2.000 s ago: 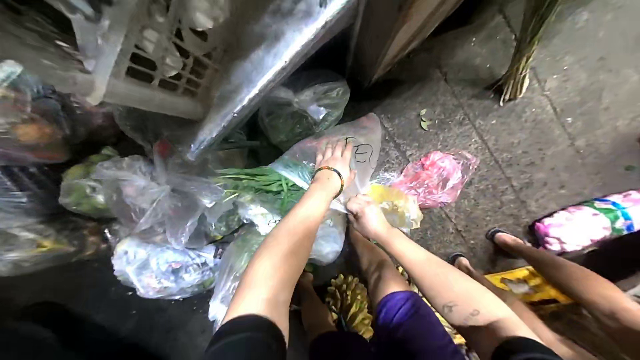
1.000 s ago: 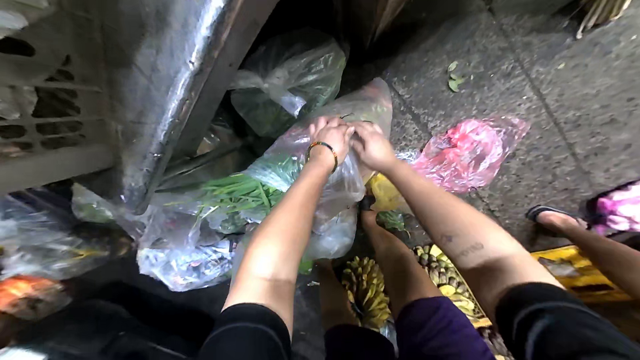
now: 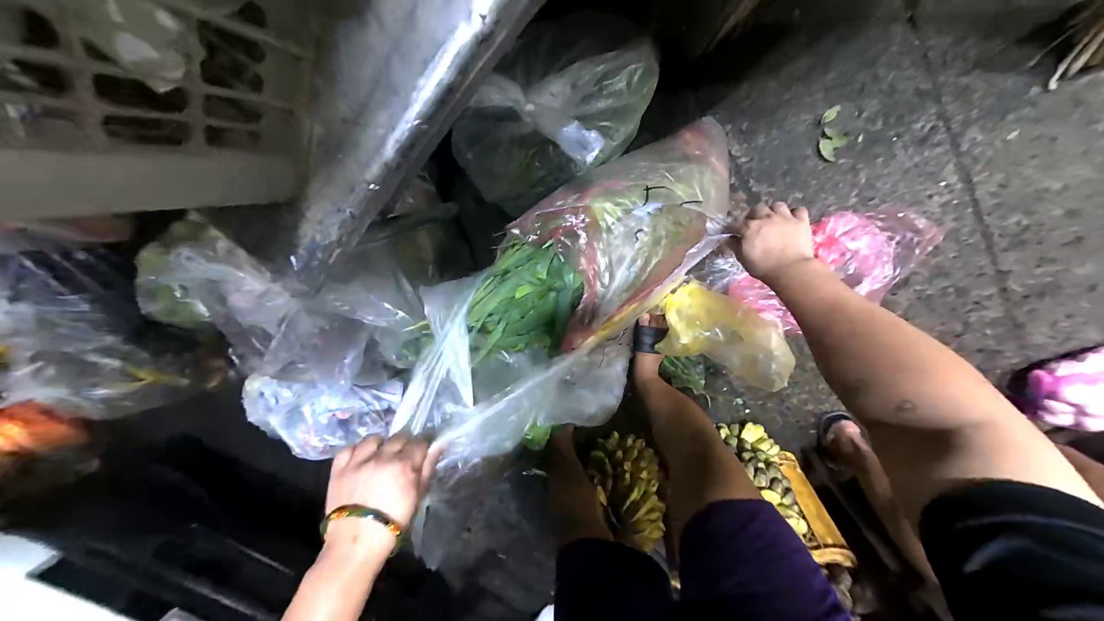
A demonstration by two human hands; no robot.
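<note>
A clear plastic bag (image 3: 535,379) is stretched between my hands, with long green leafy vegetables (image 3: 526,297) showing in it. My left hand (image 3: 379,483), a beaded bracelet at its wrist, grips the bag's near left edge. At the far right, my right hand (image 3: 772,240) is closed on the edge of the clear, red-streaked plastic (image 3: 647,216), which bears dark marks. A pink plastic bag (image 3: 858,250) lies just beside and partly behind my right hand. Below it lies a yellow plastic bag (image 3: 724,336).
A metal table edge (image 3: 405,129) and a plastic crate (image 3: 155,181) stand at the upper left. Behind lies a tied clear bag (image 3: 561,103). More filled bags (image 3: 319,414) lie left. Bananas (image 3: 630,492) sit by my legs. Another person's foot (image 3: 845,440) is at the right.
My hands, close together on the bag one second ago, are now far apart. The left has moved toward me and left, the right outward. The bag is spread wider and more leaves show.
</note>
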